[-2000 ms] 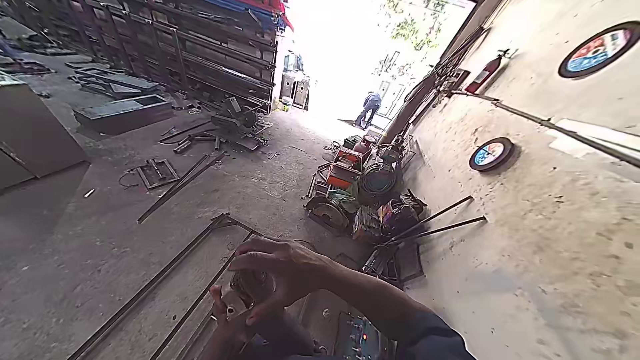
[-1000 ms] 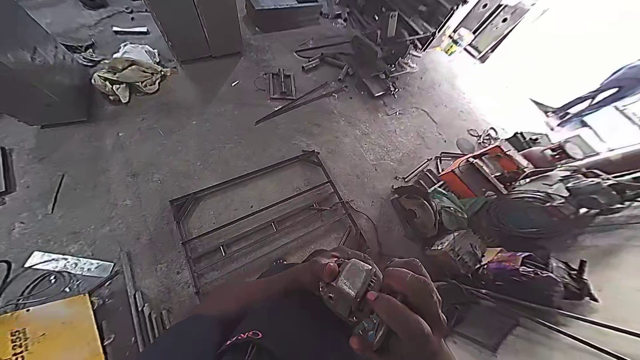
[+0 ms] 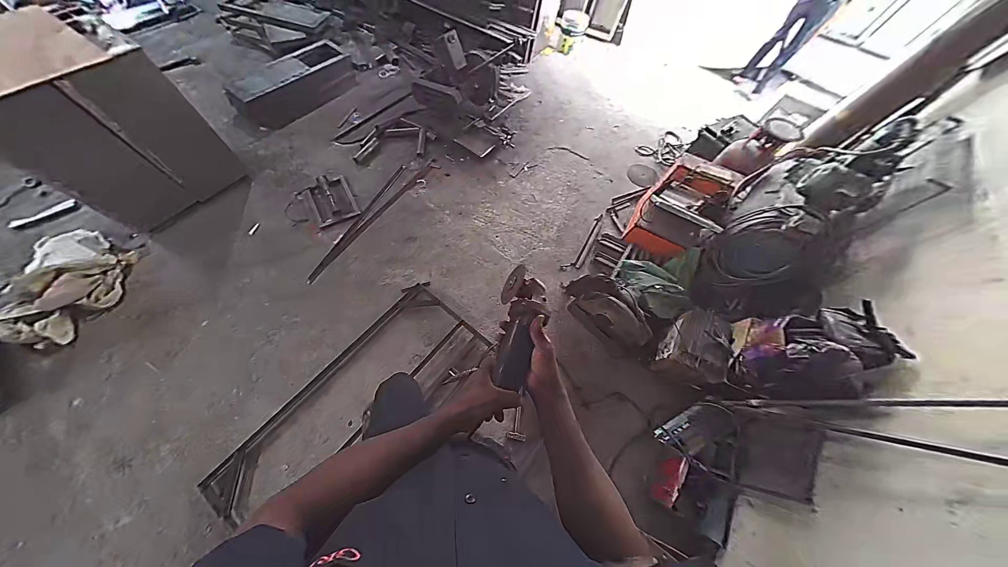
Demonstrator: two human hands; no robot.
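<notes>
An angle grinder (image 3: 516,346) with a dark body is held upright in front of my body, its disc (image 3: 514,284) at the far end. My left hand (image 3: 482,394) is closed around the lower part of the body. Along the right side of the grinder lies my right hand (image 3: 543,362), its thumb up near the head. Beneath and to the left of my hands, a rectangular metal frame (image 3: 315,379) of dark bars rests on the concrete floor, partly hidden by my leg and arms.
An orange-cased machine (image 3: 657,209), coiled cables (image 3: 760,256) and bags (image 3: 799,358) are heaped along the right wall. Metal scraps and a cut-off machine (image 3: 461,90) lie ahead. A large grey cabinet (image 3: 142,130) and crumpled cloth (image 3: 67,287) are at left. A person (image 3: 787,43) stands in the bright doorway.
A second ago my hands were close together on the grinder's metal head; now they hold its body, with the head pointing away. The view has swung considerably.
</notes>
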